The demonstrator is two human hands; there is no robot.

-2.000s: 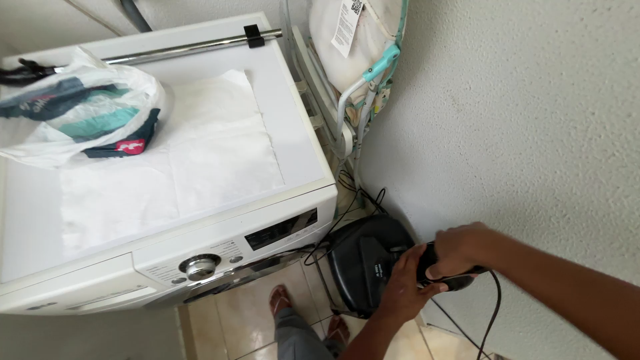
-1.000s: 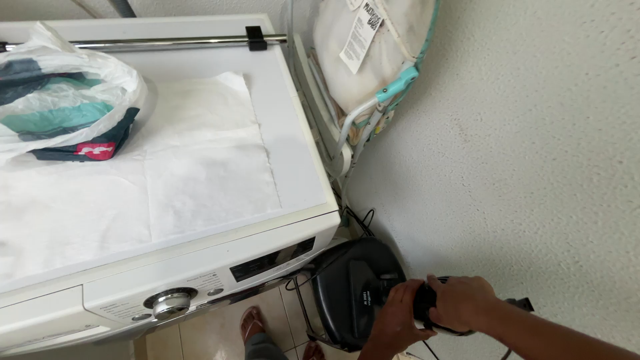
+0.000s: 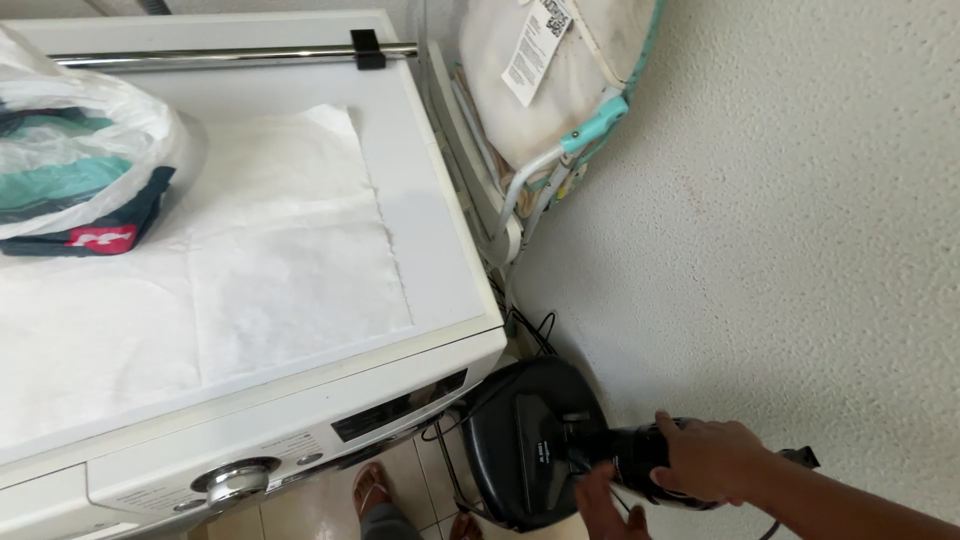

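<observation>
My right hand (image 3: 705, 459) is wrapped around the black body of a corded appliance (image 3: 645, 454) that looks like a stick vacuum cleaner; its near end carries a dark cord. My left hand (image 3: 609, 501) is at the lower edge of the view, fingers spread beside the appliance's narrow front part; whether it touches is unclear. Beneath and left of that part lies a wide black padded seat or cover (image 3: 491, 446) with a raised plastic piece on it. How the appliance meets this piece is partly hidden by the fingers.
A white front-loading washing machine (image 3: 300, 405) bears a white cloth (image 3: 300, 277), a plastic bag of fabric (image 3: 82, 180) and a chrome rod (image 3: 225, 56). A folded metal-framed baby seat (image 3: 525, 150) leans by the textured wall (image 3: 787, 225). Black cables (image 3: 536, 330) hang behind the machine. My feet are below.
My left hand has loosened from the appliance and its fingers are now spread lower down. My right hand keeps its hold. The view has shifted closer to the washing machine top.
</observation>
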